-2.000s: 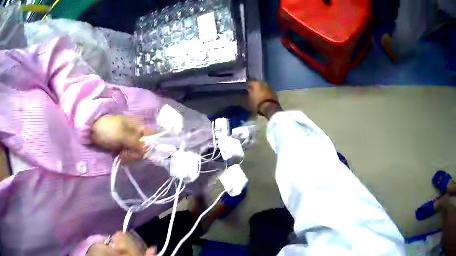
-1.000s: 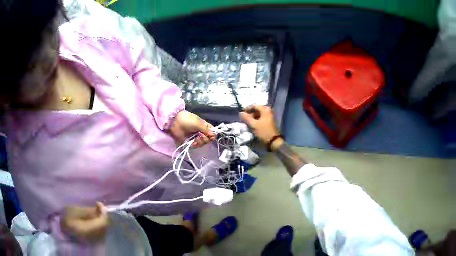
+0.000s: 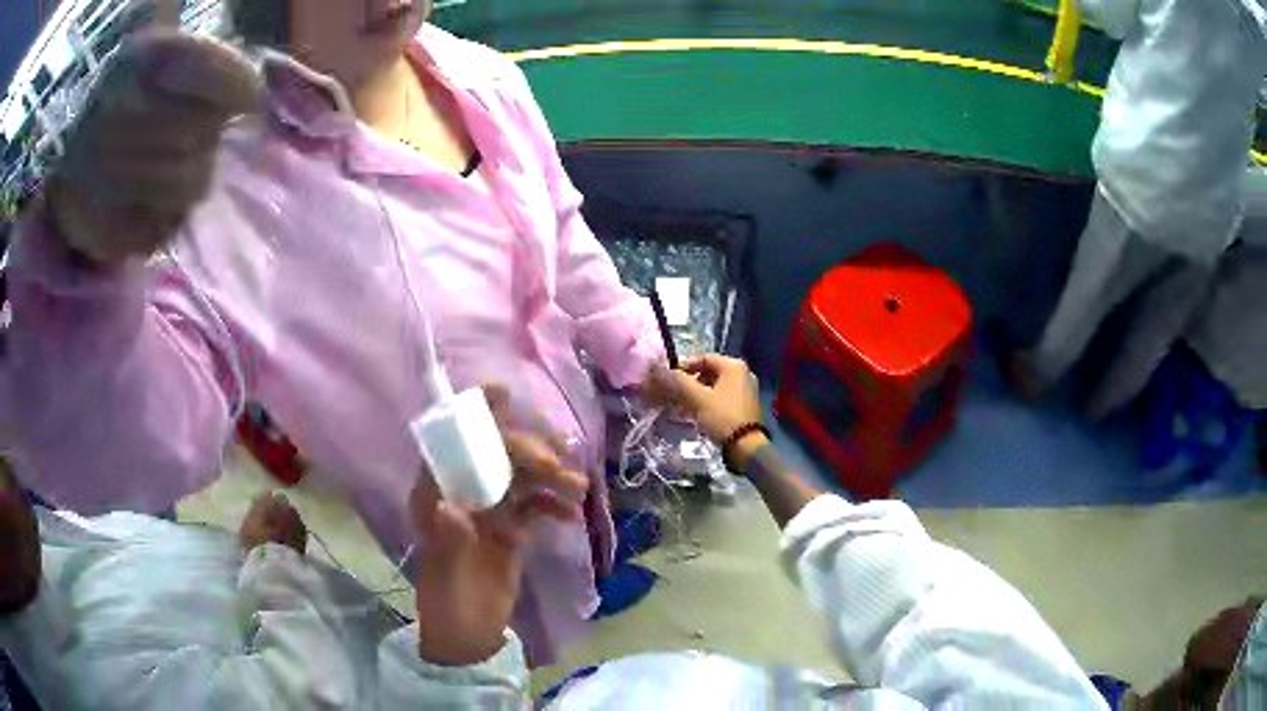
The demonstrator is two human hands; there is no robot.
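A white adapter block (image 3: 466, 447) hangs on a thin white lead in front of the person in pink. My left hand (image 3: 473, 570), blurred, is around the block with thumb and fingers on its two sides. My right hand (image 3: 720, 396), with a dark bead bracelet, pinches a dark slim object (image 3: 664, 329) held upright. Just below it, a tangled bundle of white leads and adapters (image 3: 681, 452) hangs by the hand of the person in pink, partly hidden.
The person in pink (image 3: 348, 278) stands close at left, one hand raised. A blister tray with a white label (image 3: 673, 300) lies behind. A red stool (image 3: 889, 327), green conveyor (image 3: 834, 111) and person in white (image 3: 1174, 153) are beyond. Another white-sleeved person (image 3: 167, 597) is lower left.
The view has tilted up and shows more conveyor. My left hand has come into view at the white block, which is now raised. My right hand still holds the dark slim object.
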